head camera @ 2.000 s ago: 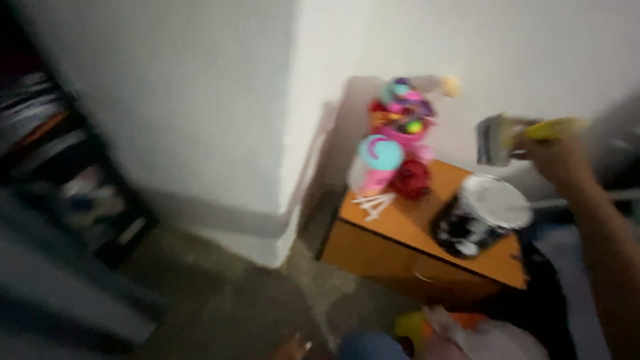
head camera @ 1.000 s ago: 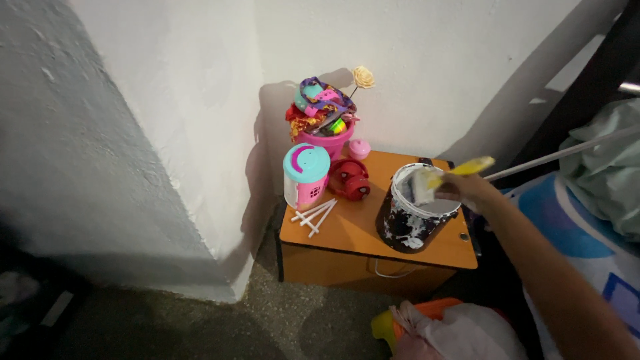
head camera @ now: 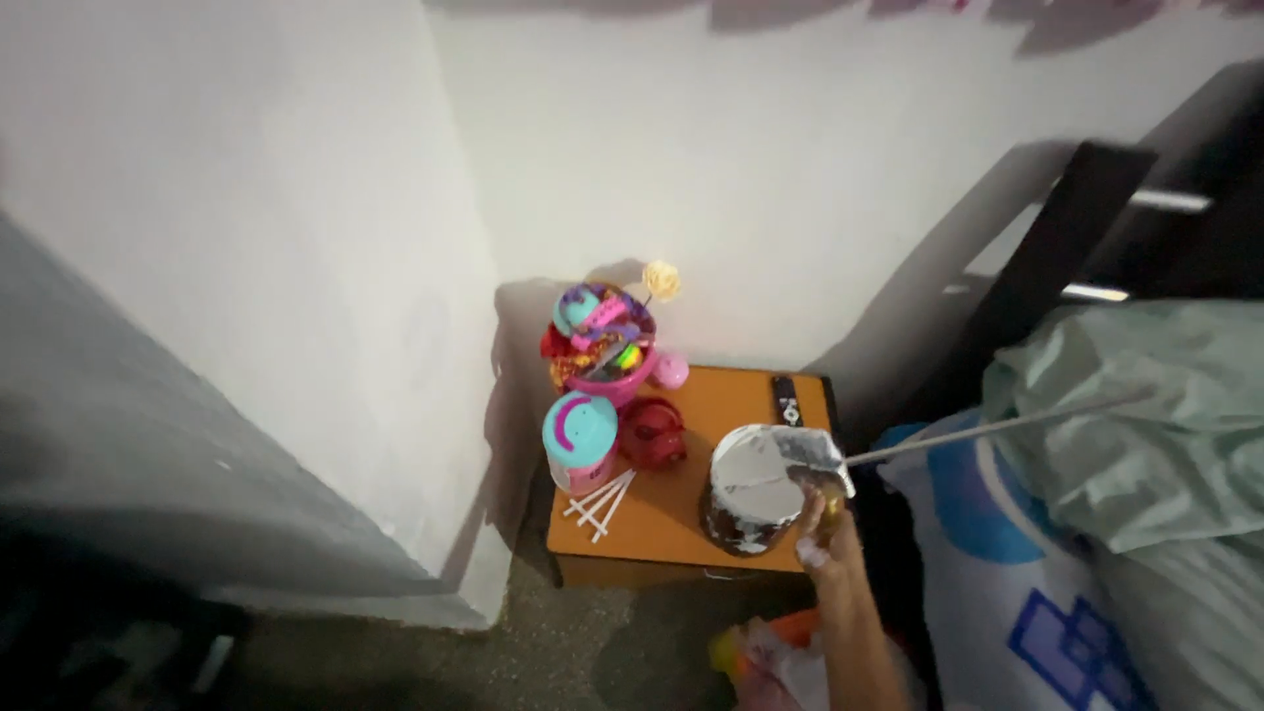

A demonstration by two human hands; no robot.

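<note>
My right hand [head camera: 828,528] grips the handle of a flat paintbrush, its fingers smeared with white. The brush's white-coated bristles [head camera: 810,447] lie over the right rim of a dark, paint-splashed bucket [head camera: 746,528], whose inside looks white. This bucket stands on a small orange-brown wooden cabinet [head camera: 681,523]. Left of it on the same top are a red object [head camera: 654,433], a pink container with a turquoise lid [head camera: 581,431] and several white sticks [head camera: 599,506]. My left hand is not in view.
A pink basket of toys and trinkets [head camera: 612,380] and a remote control [head camera: 786,401] are on the cabinet's rear part. White walls [head camera: 691,178] meet behind it. Bedding [head camera: 1165,425] and a thin pale rod [head camera: 997,425] lie to the right. Bags [head camera: 780,662] sit on the floor in front.
The brush was above the cabinet, away from the bucket, two seconds ago, then over its opening; now its bristles are at the right rim. The view has shifted.
</note>
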